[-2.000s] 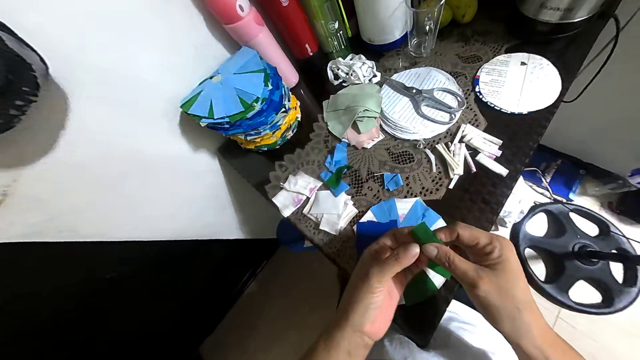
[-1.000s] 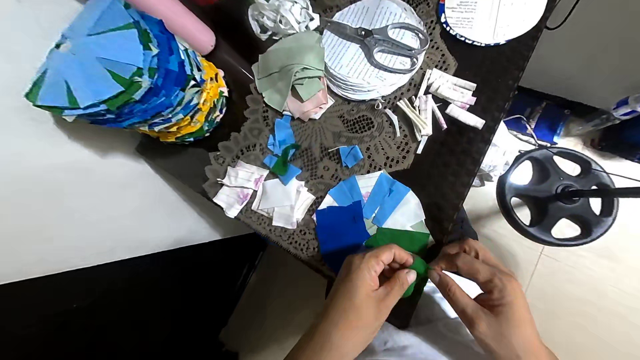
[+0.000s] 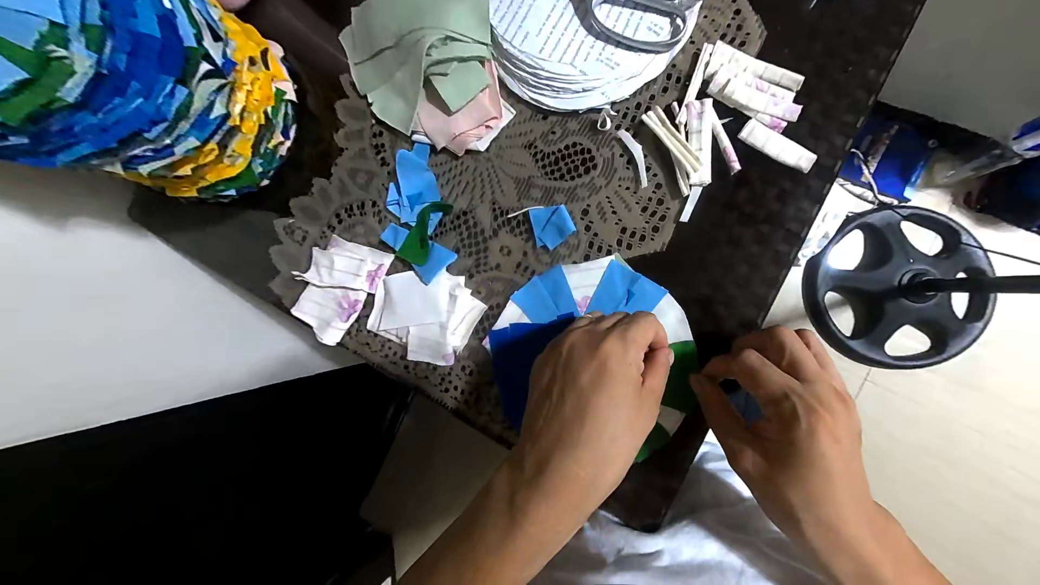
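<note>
A round disc [image 3: 587,280] covered with white, light blue, dark blue and green fabric pieces lies at the near edge of the dark table. My left hand [image 3: 597,382] rests on it, its fingers bent over the middle; whether they pinch a piece is hidden. At the disc's right edge, beside a green fabric piece [image 3: 681,382], my right hand [image 3: 780,398] has thumb and forefinger close together; what is between them is too small to tell. Light blue scraps [image 3: 418,175], a green scrap [image 3: 416,237], a blue square [image 3: 553,226] and white floral fabric pieces [image 3: 341,284] lie on the lace mat.
Scissors [image 3: 638,32] lie on a stack of printed paper discs [image 3: 561,77]. Sage green cloth [image 3: 390,49] and rolled fabric strips [image 3: 756,81] are nearby. A tall stack of colourful fabric-covered discs [image 3: 122,89] stands at upper left. A black wheel-shaped base [image 3: 899,286] stands on the floor at right.
My hands, together over the green fabric before, are now apart. The left has moved up onto the disc's middle; the right is at its edge. The view has moved closer.
</note>
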